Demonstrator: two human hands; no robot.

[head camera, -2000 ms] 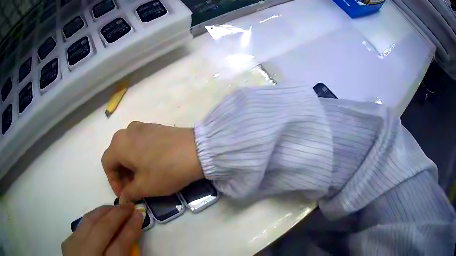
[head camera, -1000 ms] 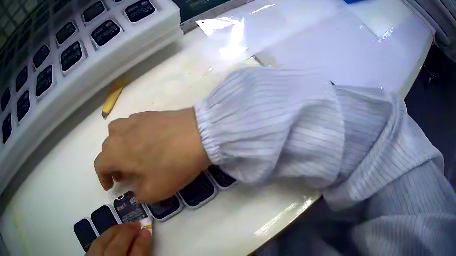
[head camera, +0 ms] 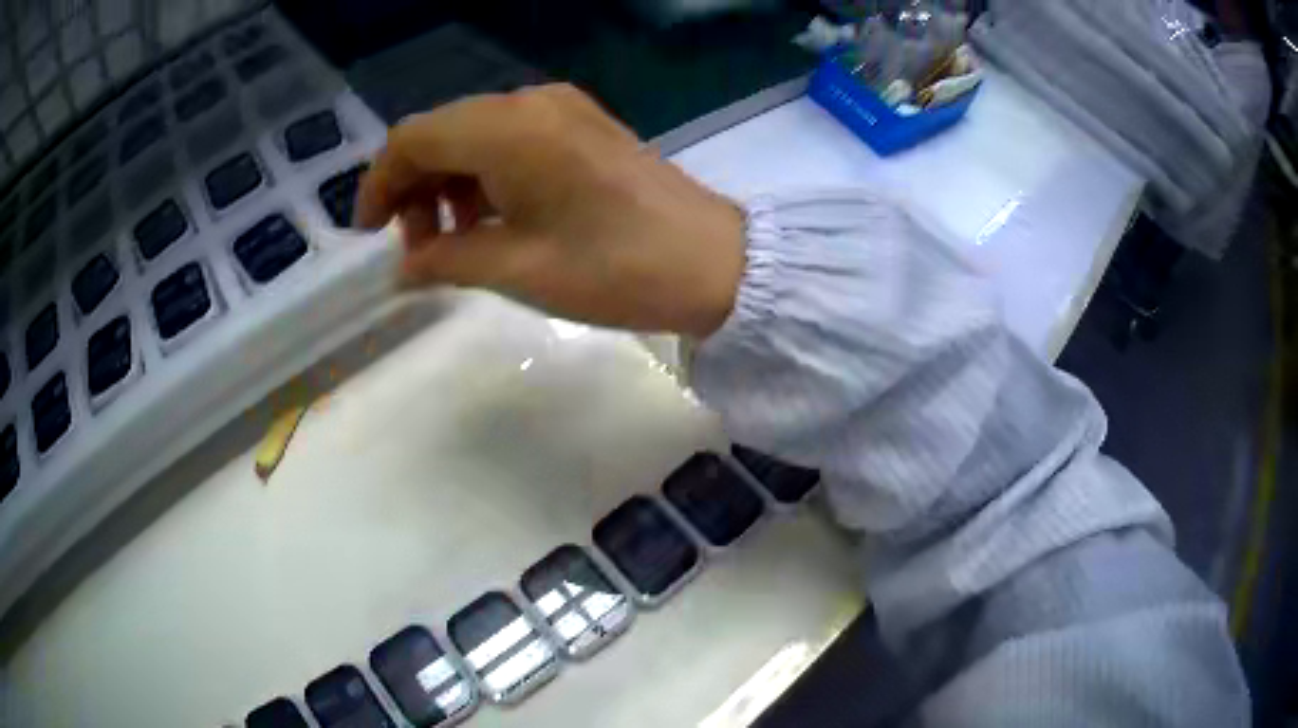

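My right hand is above the near right corner of the white foam tray. Its fingers are bent at a dark unit in the end pocket; whether they grip it is hidden. The tray's other pockets hold dark rounded units. A slanting row of several watch-like units with pale rims lies on the bench, some reflecting white bars. The right end of the row runs under my striped right sleeve. My left hand is out of the picture.
A small yellow blade or knife lies on the bench beside the tray. A blue bin with small items stands at the back right. A dark mat lies behind. Striped cloth is at the far right.
My right hand has moved from the unit row up to the tray's corner. My left hand has left the picture. More of the row shows, and the blue bin is in view again.
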